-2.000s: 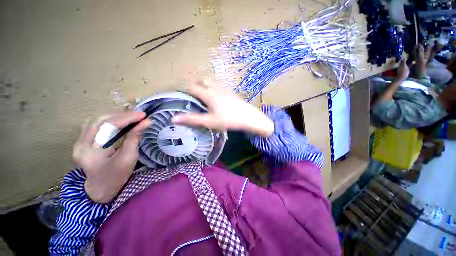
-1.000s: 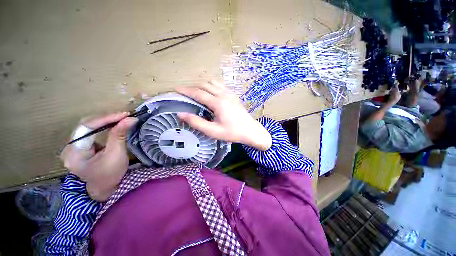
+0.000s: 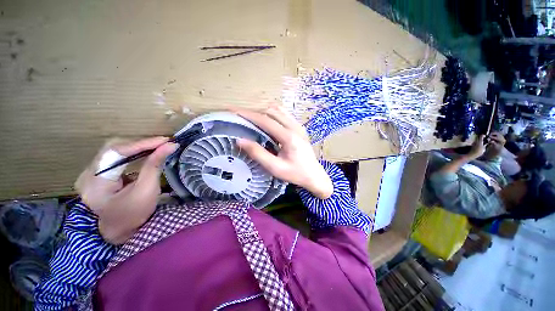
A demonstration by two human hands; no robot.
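A grey round fan housing [image 3: 248, 186] with curved fins and a pale centre disc rests at the bench edge, against my checked apron. My left hand [image 3: 125, 182], with a white band on one finger, pinches slim black tweezers [image 3: 131, 159]. Their tips reach the housing's upper left rim; exact contact is unclear. My right hand [image 3: 285, 149] holds the upper right side of the housing, fingers over the rim and thumb over the fins. I cannot make out a lead at the tips.
Spare tweezers [image 3: 240, 50] lie as a narrow V beyond the housing. A bundle of blue and white wires [image 3: 350, 100] lies right, with a black heap [image 3: 453, 100] beyond. An open carton [image 3: 392, 240] stands beside the bench. Another person [image 3: 465, 182] works at far right.
My right hand, blurred above the housing two seconds ago, now rests on its rim. The tweezers have tilted flatter, tips at the upper left rim. The whole view has shifted somewhat.
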